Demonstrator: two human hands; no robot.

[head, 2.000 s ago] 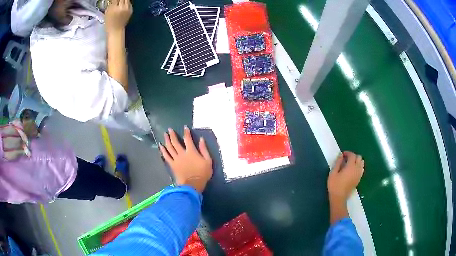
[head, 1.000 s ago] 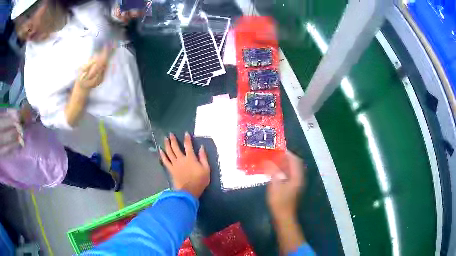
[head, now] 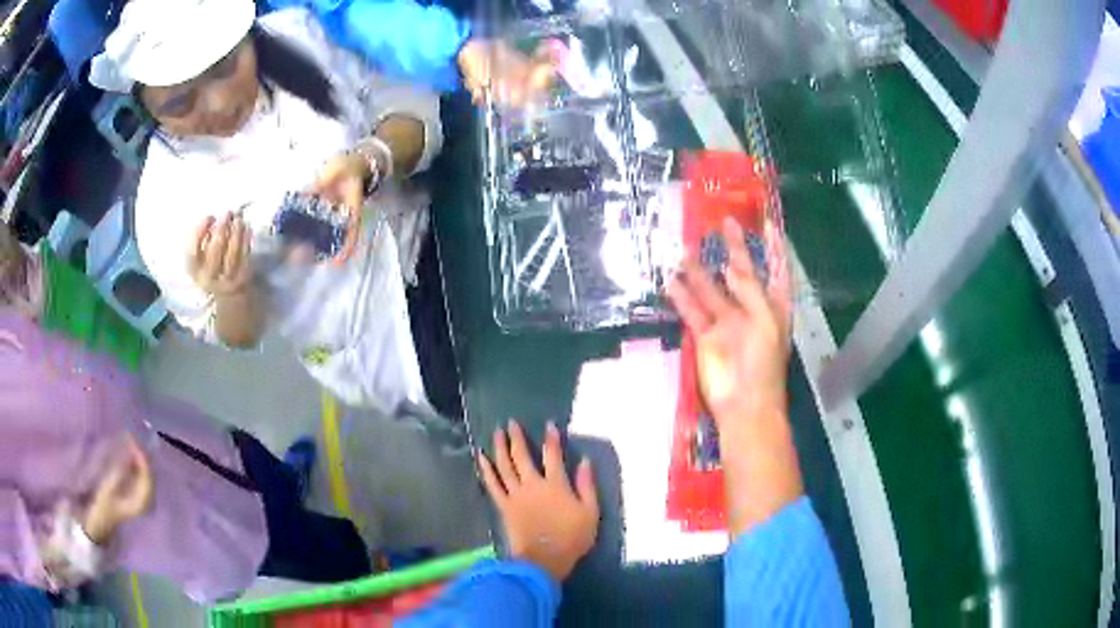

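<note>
The red bubble-wrap strip (head: 699,497) lies on a white backing sheet (head: 604,398) on the dark bench. A circuit board (head: 733,254) shows behind my right fingers, and part of another (head: 706,442) shows beside my right forearm. My right hand (head: 733,331) is over the strip with fingers spread; whether it touches the strip or the clear plastic is unclear. My left hand (head: 540,501) lies flat on the bench, fingers apart, left of the backing sheet. Large clear plastic trays or film (head: 540,294) cover the far bench and the strip's far part.
A person in white (head: 276,160) at the left holds a circuit board (head: 310,226). Another person's blue-sleeved hand (head: 510,76) is at the clear plastic. A grey post (head: 946,221) stands right, by the green conveyor (head: 946,454). A green crate (head: 356,591) is at lower left.
My right hand has moved from the strip's near end forward over its boards. Clear plastic now spreads across the far bench. A blue-sleeved hand has come in. The view has shifted.
</note>
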